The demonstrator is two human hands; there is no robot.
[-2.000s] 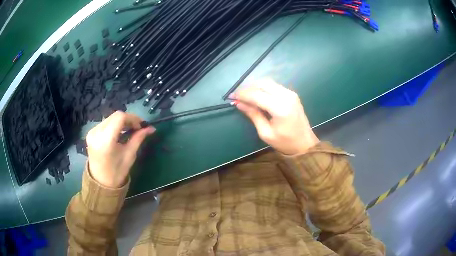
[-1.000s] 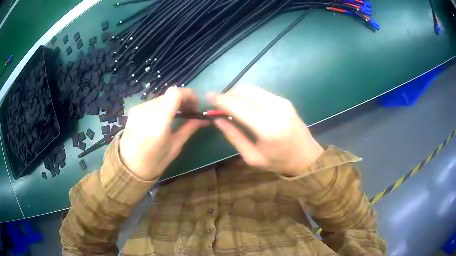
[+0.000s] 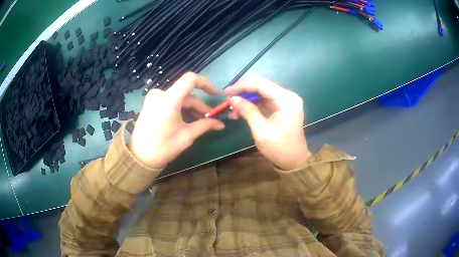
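Note:
My right hand pinches a short red wire with a blue end. The red wire points left and down, with a small pale tip. My left hand is beside that tip, its thumb and forefinger apart, with nothing visible between them. A dark strip, partly hidden by the left sleeve, lies low on the bench. A large bundle of black cables lies beyond my hands, pale tips at left. A single dark strip runs from the bundle toward my right hand.
A black tray full of black squares stands at the left. Loose black squares lie beside it. Red and blue cable ends are at the upper right, with a lone lead farther right. The bench's curved front edge runs below my hands.
My hands first came together from apart. My left fingers have since spread open, and the red wire with its blue end now shows in my right fingers. The dark piece between the hands no longer shows.

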